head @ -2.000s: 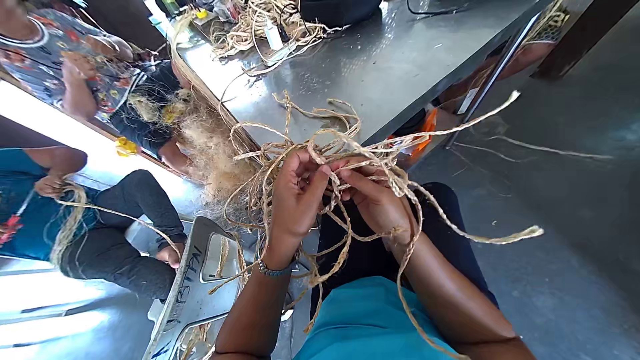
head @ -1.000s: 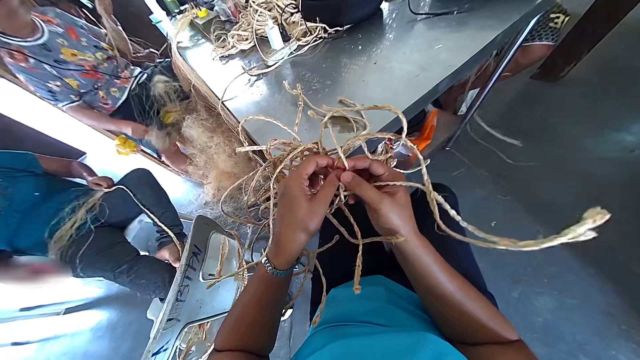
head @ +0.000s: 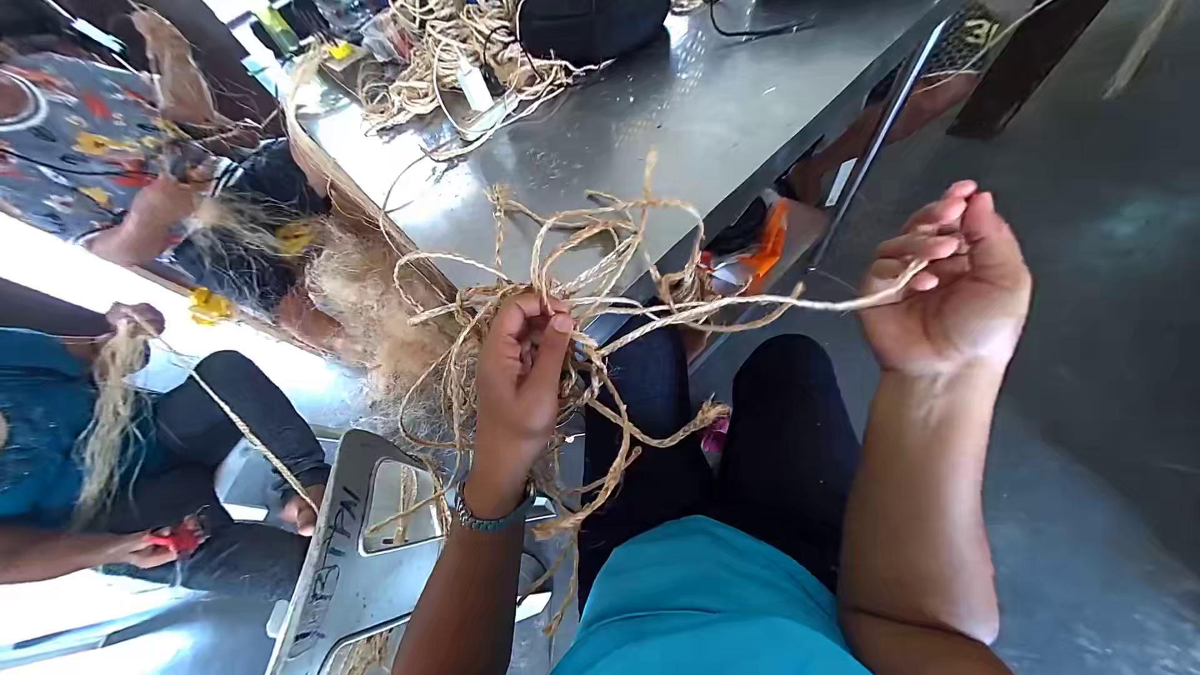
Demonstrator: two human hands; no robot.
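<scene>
A loose bundle of pale natural-fibre cord (head: 600, 267) lies in loops at the near edge of the metal table, some ends hanging over my dark trousers. My left hand (head: 525, 366), with a bracelet at the wrist, pinches strands of it between thumb and fingers. Off to the right, my right hand (head: 947, 281) is palm up with its fingers partly curled. One cord (head: 750, 302) stretches from the bundle to its fingers, its end lying between them.
On the metal table (head: 712, 103) are a cord heap (head: 412, 89), a small white bottle (head: 474, 84) and a black bag (head: 591, 28). A grey plastic chair (head: 356, 562) stands at lower left. Two people at the left handle fibre, one holding red-handled scissors (head: 178, 536). An orange bag (head: 769, 246) lies under the table.
My right hand has moved well away to the right from beside my left hand, and its palm now faces up. My left hand stays at the bundle.
</scene>
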